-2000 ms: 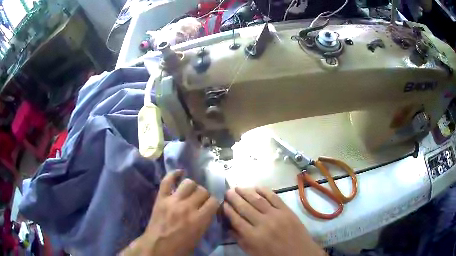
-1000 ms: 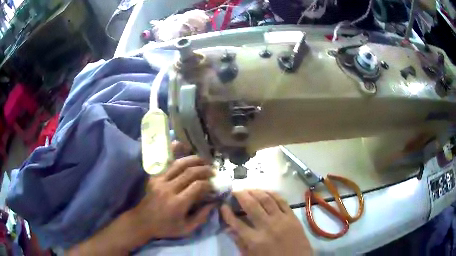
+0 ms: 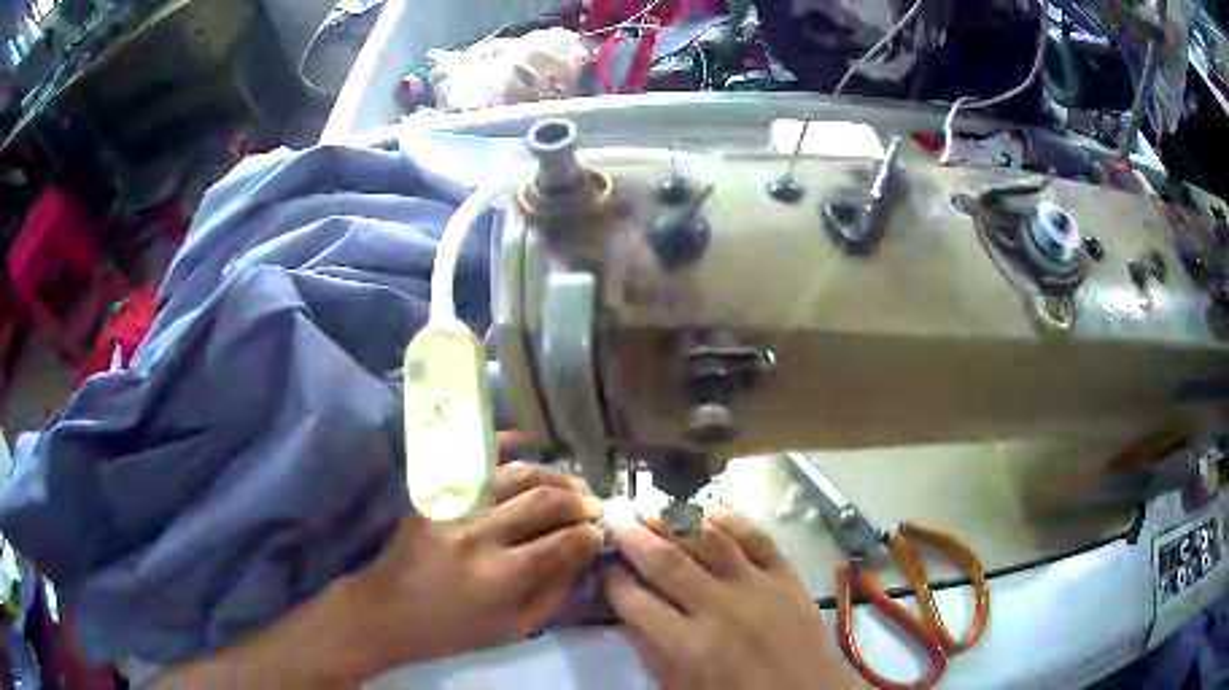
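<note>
A blue-grey garment (image 3: pixel 256 404) lies in large folds left of the sewing machine head (image 3: pixel 836 297). Its near edge runs under my hands below the needle area. My left hand (image 3: pixel 506 559) presses and pinches the cloth just left of the presser area, fingertips close to the needle. My right hand (image 3: pixel 714 593) lies beside it, fingers bent on the cloth edge, touching or nearly touching my left fingertips. The needle and the cloth edge between the fingers are mostly hidden by fingers and glare. Scissors (image 3: pixel 896 580) with orange-brown handles lie right of my right hand.
A pale yellow oval lamp (image 3: pixel 450 425) hangs on a white stem left of the head. A small dark-and-white box (image 3: pixel 1189 559) is at the table's right end. Crumpled whitish material (image 3: pixel 512 68) and red and dark items lie behind the machine. Red things are at the far left.
My hands have closed in around the needle area, with my left hand now beside my right. The camera view has shifted, so the machine head appears larger and lower.
</note>
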